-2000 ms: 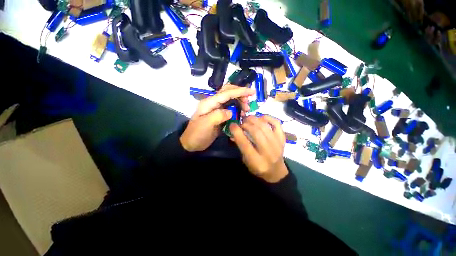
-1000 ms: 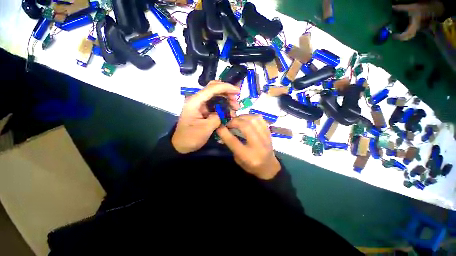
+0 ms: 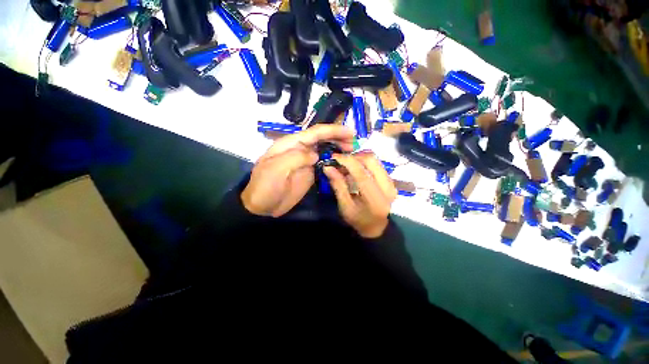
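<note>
My left hand (image 3: 283, 174) and my right hand (image 3: 361, 190) are close together in front of my body, at the near edge of the white sheet (image 3: 206, 126). Between their fingers they hold a small dark housing with a blue battery cell (image 3: 325, 186) at it. My fingers cover most of both, so how far the cell sits inside cannot be told. Black housings (image 3: 430, 152), blue cells (image 3: 249, 70), tan pads and small green boards with thin wires lie in loose piles on the sheet.
A green belt (image 3: 455, 18) runs beyond the sheet with a blue and tan part on it. An open carton (image 3: 71, 263) stands at lower left. A blue stool (image 3: 601, 330) and a shoe (image 3: 542, 350) show at lower right. Blurred shapes are at the upper right edge.
The green board and blue cell seen between my fingers are now mostly covered, and my hands have closed in on the dark part. The other person's hand at upper right is gone from the belt.
</note>
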